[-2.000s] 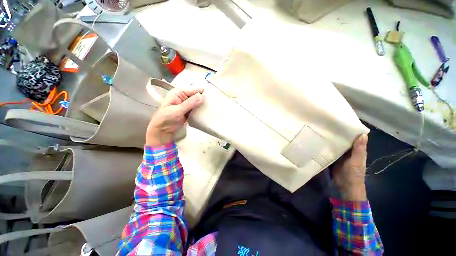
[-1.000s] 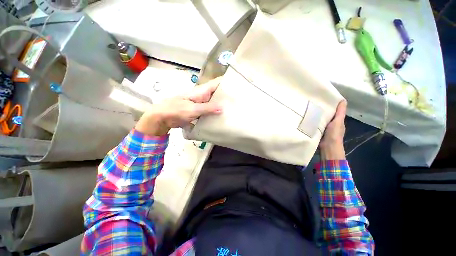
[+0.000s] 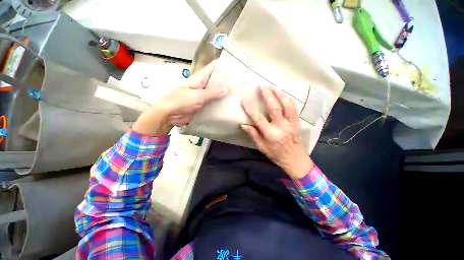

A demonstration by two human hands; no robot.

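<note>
A beige tote bag (image 3: 285, 56) lies tilted over the table edge and my lap, its mouth and strap toward the upper left. A thin stitched seam runs across it to a square patch (image 3: 315, 104) near the base. My left hand (image 3: 191, 99) grips the bag's edge at the left, thumb on top and fingers partly hidden. My right hand (image 3: 275, 123) lies on the bag's face below the seam, fingers slightly spread; no tool shows in it. A round fitting with blue-white film (image 3: 220, 40) sits at the strap end.
A green tool (image 3: 371, 38) with a trailing cord, a purple piece (image 3: 401, 10) and a small red-and-dark tube (image 3: 404, 34) lie at the upper right. A red can (image 3: 120, 55) stands at the upper left by a grey box (image 3: 71, 43). Similar bags (image 3: 76, 119) crowd the left.
My right hand has left the bag's lower right corner and moved left onto its face. My left hand still holds the left edge. The bag has shifted left in view.
</note>
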